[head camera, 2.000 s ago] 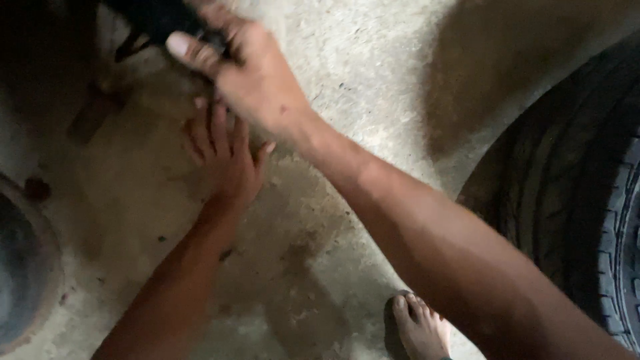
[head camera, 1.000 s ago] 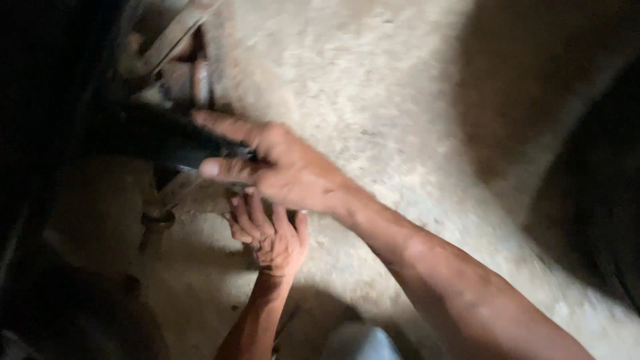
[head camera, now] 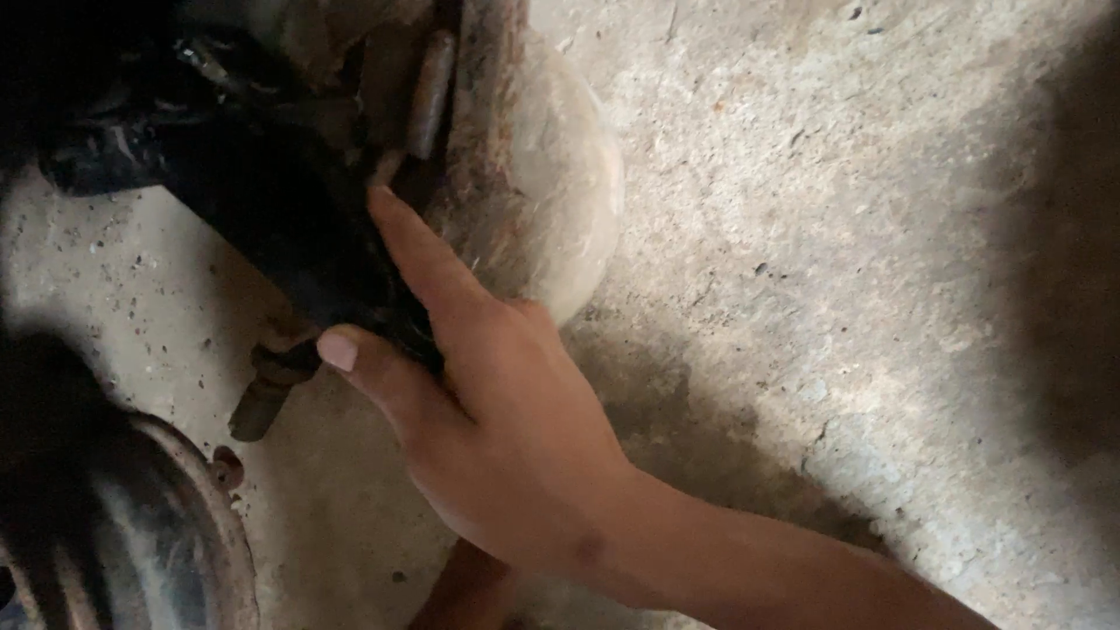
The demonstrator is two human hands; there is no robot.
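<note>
My right hand (head camera: pixel 516 420) grips the near end of a black part (head camera: pixel 280 210), its thumb on the lower side and its index finger stretched along the upper side. The part runs up and left into the dark. Of my left arm only a piece of forearm (head camera: pixel 468 586) shows beneath the right wrist; the left hand itself is hidden. A dull metal fitting like a bolt or stub (head camera: pixel 262 402) sticks out below the black part, left of my thumb. Above my index finger is a rusty metal rod or pin (head camera: pixel 431 92).
A rusty, upright metal piece (head camera: pixel 481 87) stands beside the rod, with a pale rounded shape (head camera: pixel 569 192) at its right. A round, rusty-rimmed metal object (head camera: pixel 201 525) lies at lower left. Rough concrete floor (head camera: pixel 787 219) spreads to the right, partly in shadow.
The view has moved closer to the black part. My left hand, seen below the right one in both earlier frames, is now hidden. The right hand stays at the black part.
</note>
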